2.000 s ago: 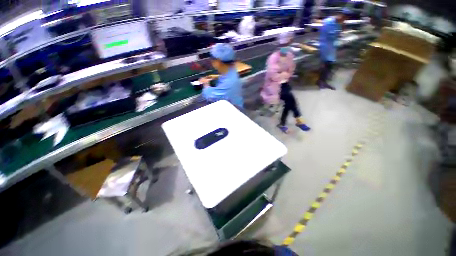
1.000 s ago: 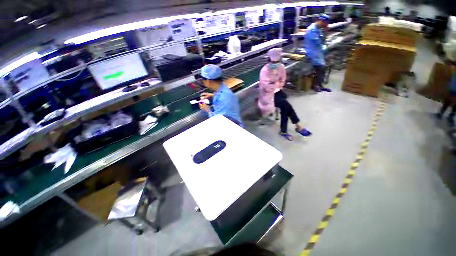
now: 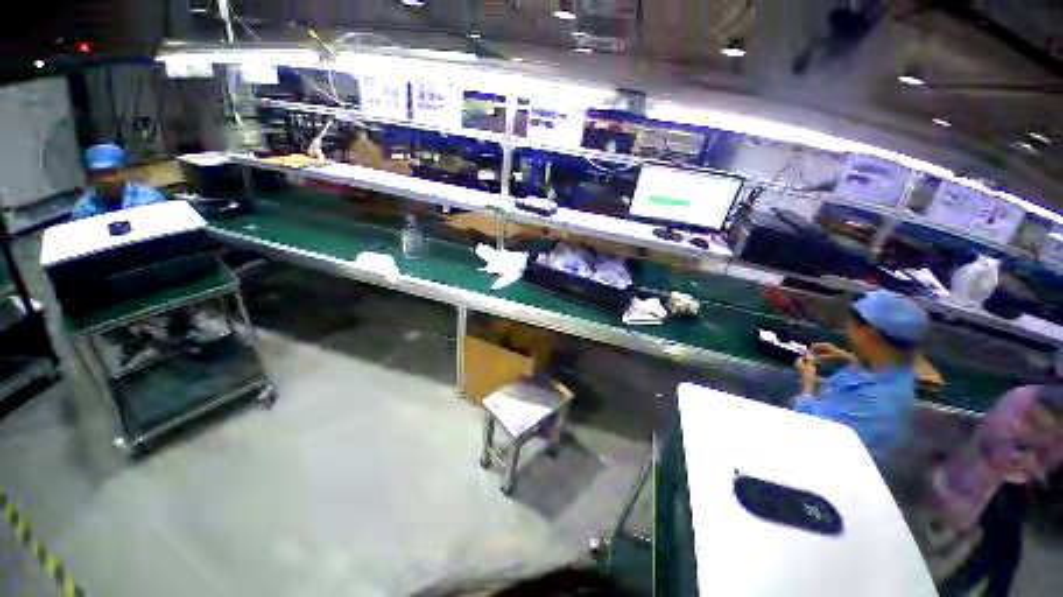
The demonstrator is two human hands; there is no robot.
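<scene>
Neither of my hands is in the picture. The nearest thing is an inverter unit with a broad white front cover [image 3: 781,455] at the lower right, cut off by the bottom edge. A black oval display panel [image 3: 788,504] with a pale mark lies on the cover. The unit stands on a green trolley [image 3: 632,553], mostly hidden. A second dark unit with a white top [image 3: 128,259] rests on another green-shelved trolley [image 3: 187,385] at the left.
A long green bench [image 3: 449,275] carries a black tray [image 3: 571,285] with clear bags, white cloths [image 3: 501,266] and a clear bottle [image 3: 410,238]. A stool [image 3: 525,411] stands before it. A monitor [image 3: 685,195] is on the shelf. People in blue [image 3: 857,397] and pink [image 3: 991,455] smocks are right, another person [image 3: 107,187] far left.
The view has swung left. The near unit, the bench tray and the people beside it now lie farther right. The second trolley and the person behind it have come into view at the left.
</scene>
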